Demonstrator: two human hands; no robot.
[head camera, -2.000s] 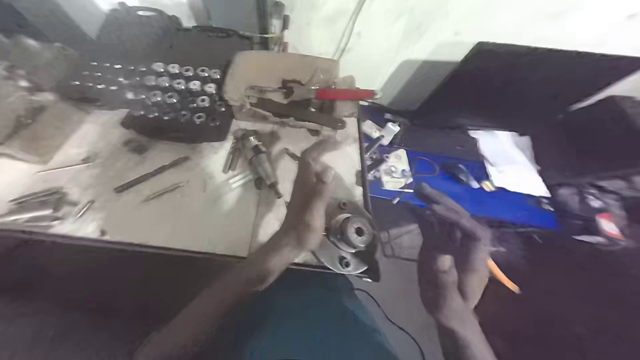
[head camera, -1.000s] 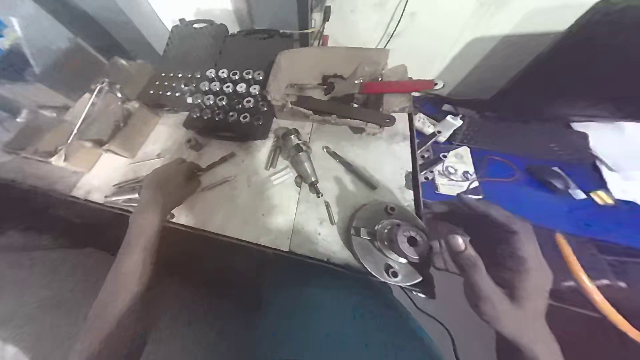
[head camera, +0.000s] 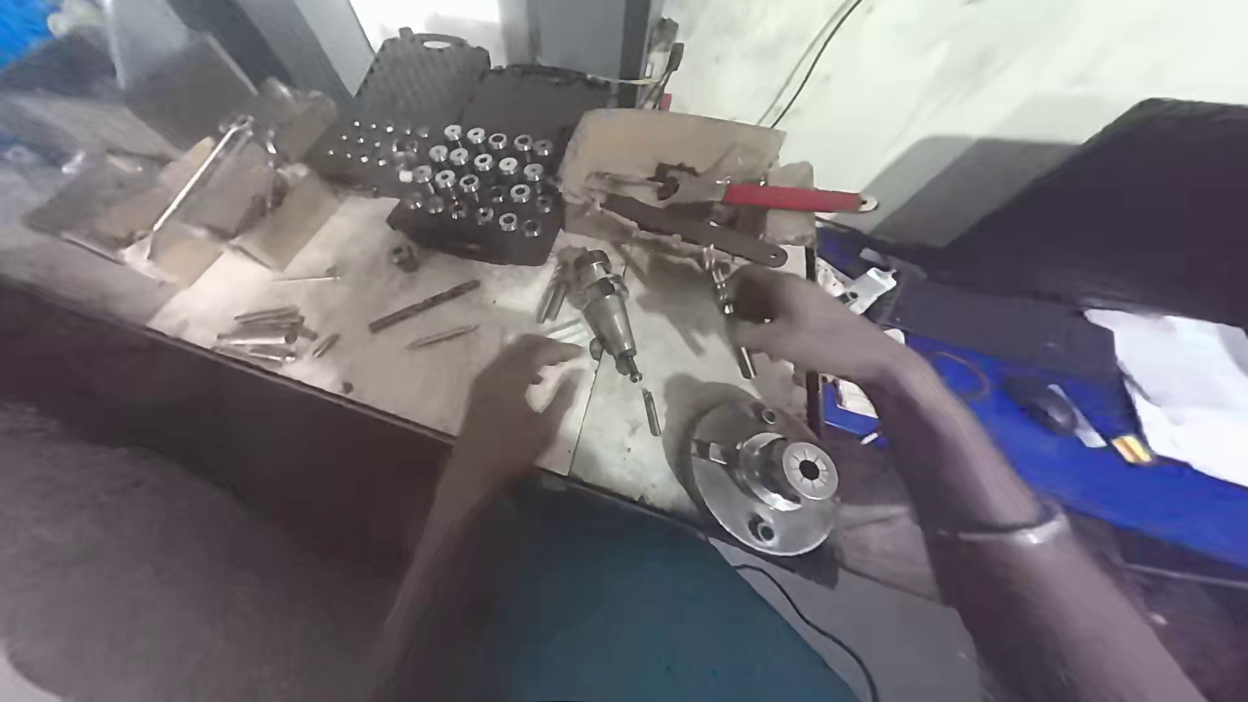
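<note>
My right hand (head camera: 814, 317) grips a fluted steel cutting tool (head camera: 720, 278), held tilted above the bench near its right edge. My left hand (head camera: 517, 400) is over the front of the bench, its fingers apart and nothing seen in them. Between the hands lies a tapered collet-chuck tool holder (head camera: 609, 310) with a small cutter (head camera: 651, 411) by its tip. Below my right hand, a round metal fixture with a slotted collet (head camera: 810, 471) stands at the bench corner. Left of the holder lie a twist drill bit (head camera: 424, 306) and a thinner bit (head camera: 441, 337).
A black case of collets (head camera: 478, 185) stands at the back. Beside it, a cardboard box (head camera: 673, 132) bears a red-handled spanner (head camera: 795, 197) and a dark flat wrench (head camera: 692, 230). Several cutters (head camera: 263, 333) lie at left. A blue surface (head camera: 1024, 419) with papers is at right.
My right hand has moved from beside the round fixture up to the fluted tool, which lay on the bench and is now in its grip. My left hand has moved right, away from the small cutters.
</note>
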